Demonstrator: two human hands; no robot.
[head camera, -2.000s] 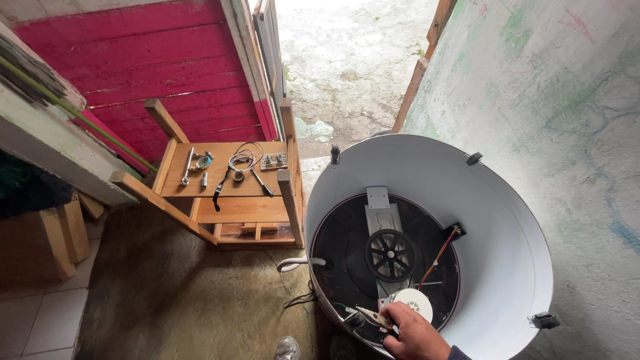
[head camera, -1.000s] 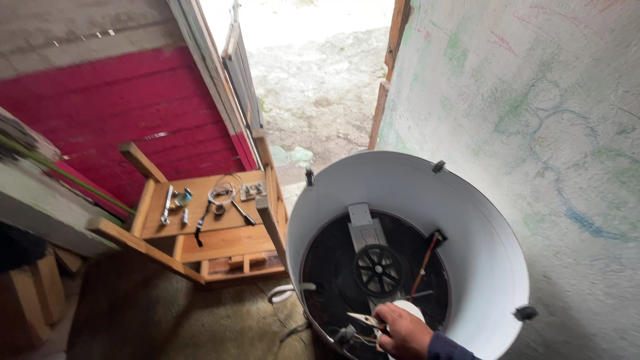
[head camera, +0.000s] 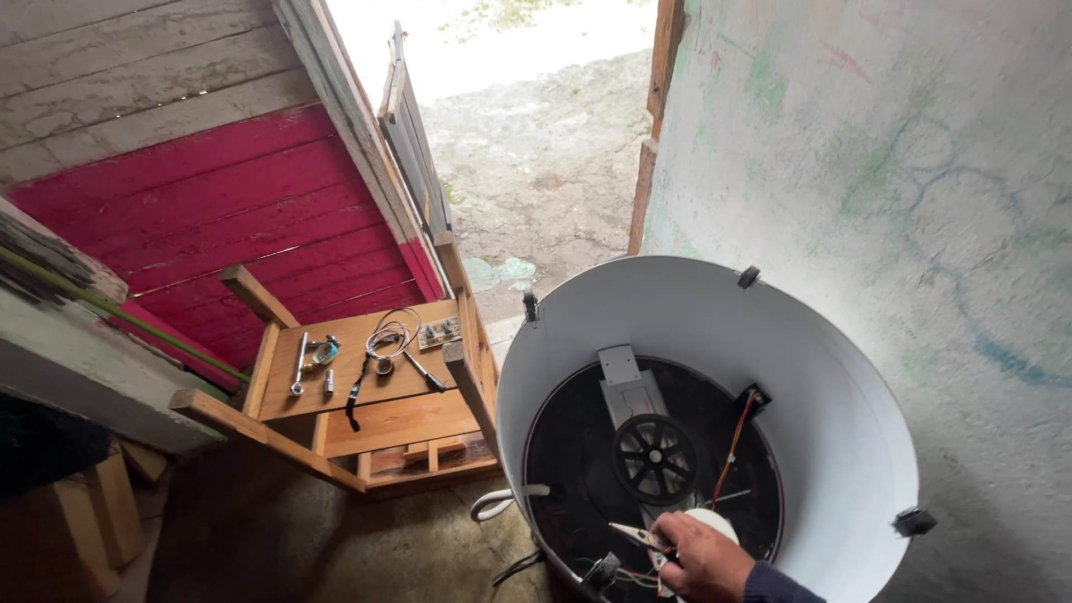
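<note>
My right hand (head camera: 702, 559) reaches into a large white metal drum (head camera: 854, 419) from the lower right and holds long-nose pliers (head camera: 641, 536), whose pale jaws point left. Beneath the hand is a round white part (head camera: 713, 523), mostly covered by it. Just above lies a black spoked pulley (head camera: 655, 457) over a grey metal bracket (head camera: 632, 394) on the drum's dark base. Red and yellow wires (head camera: 734, 452) run down from a small black part (head camera: 752, 400) on the inner wall. Thin loose wires (head camera: 636, 578) lie below the pliers. My left hand is out of view.
Left of the drum, an upturned wooden stool or small table (head camera: 285, 394) bears a ratchet wrench (head camera: 299, 365), a socket (head camera: 329, 382), coiled cable (head camera: 394, 335) and a circuit board (head camera: 439, 332). Black clips (head camera: 913, 521) stand on the drum's rim. A white hose (head camera: 492, 504) pokes out at its left.
The view has tilted upward and shifted. My right hand stays low inside the drum with the pliers in it; nothing else has plainly changed.
</note>
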